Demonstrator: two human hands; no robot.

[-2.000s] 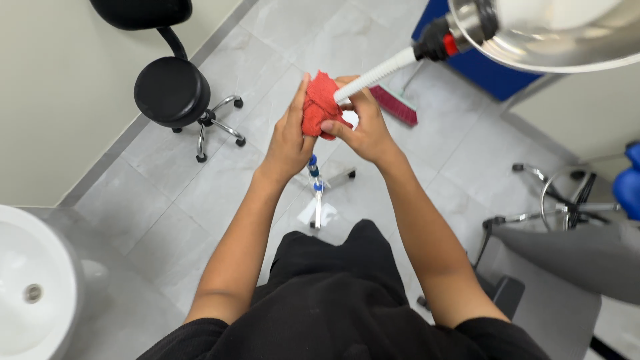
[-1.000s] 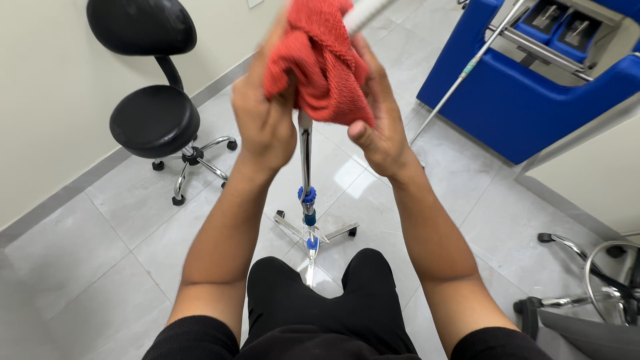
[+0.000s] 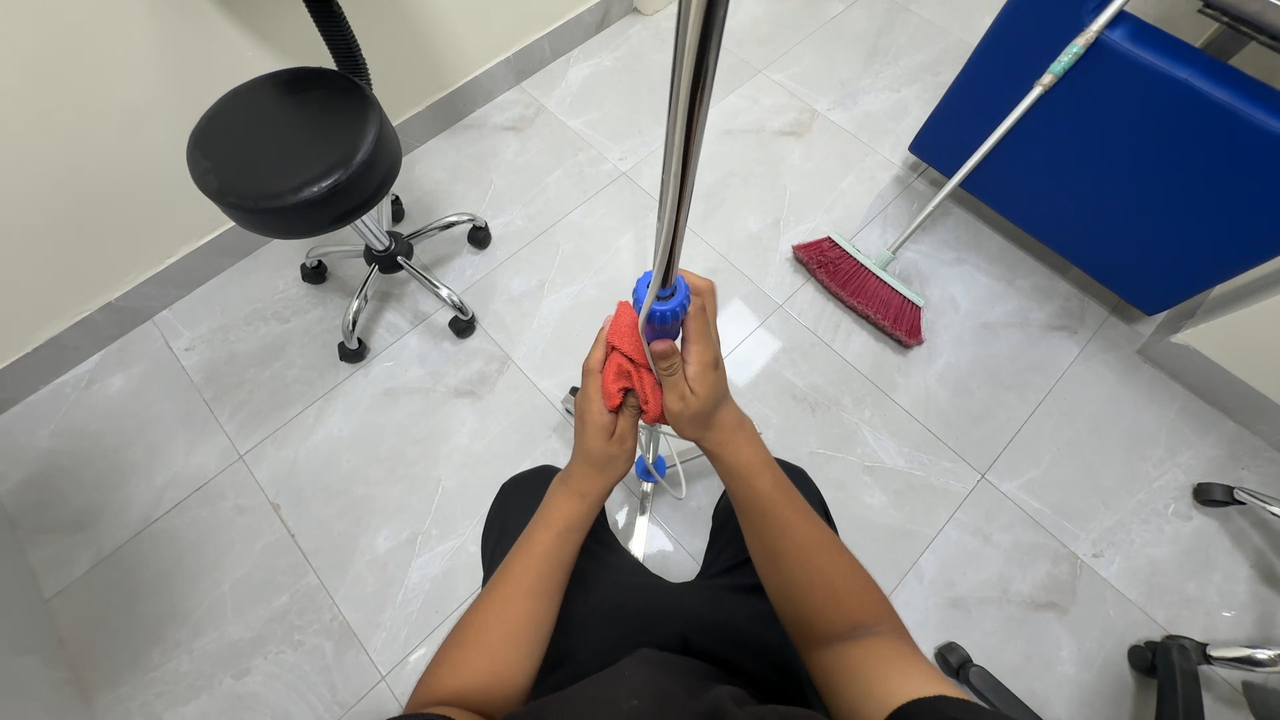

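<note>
A chrome pole (image 3: 688, 140) with a pale cable along it rises between my knees from a wheeled base. My left hand (image 3: 600, 420) holds a red cloth (image 3: 632, 370) against the pole's left side, just below a blue ribbed collar (image 3: 662, 305). From the right, my right hand (image 3: 698, 375) wraps around the pole at the collar, its thumb near the cloth. The part of the pole between my palms is hidden. Lower down, a smaller blue knob (image 3: 650, 468) sits near the base, beside a loop of the cable.
At the upper left stands a black wheeled stool (image 3: 295, 150). A broom (image 3: 865, 290) with red bristles leans on a blue padded panel (image 3: 1110, 150) at the right. Chair casters (image 3: 1215, 494) show at the right edge. The floor is grey tile (image 3: 400, 480).
Both hands and the red cloth have moved down the pole to the blue collar. The white tube near my hands earlier is out of view. The view has shifted.
</note>
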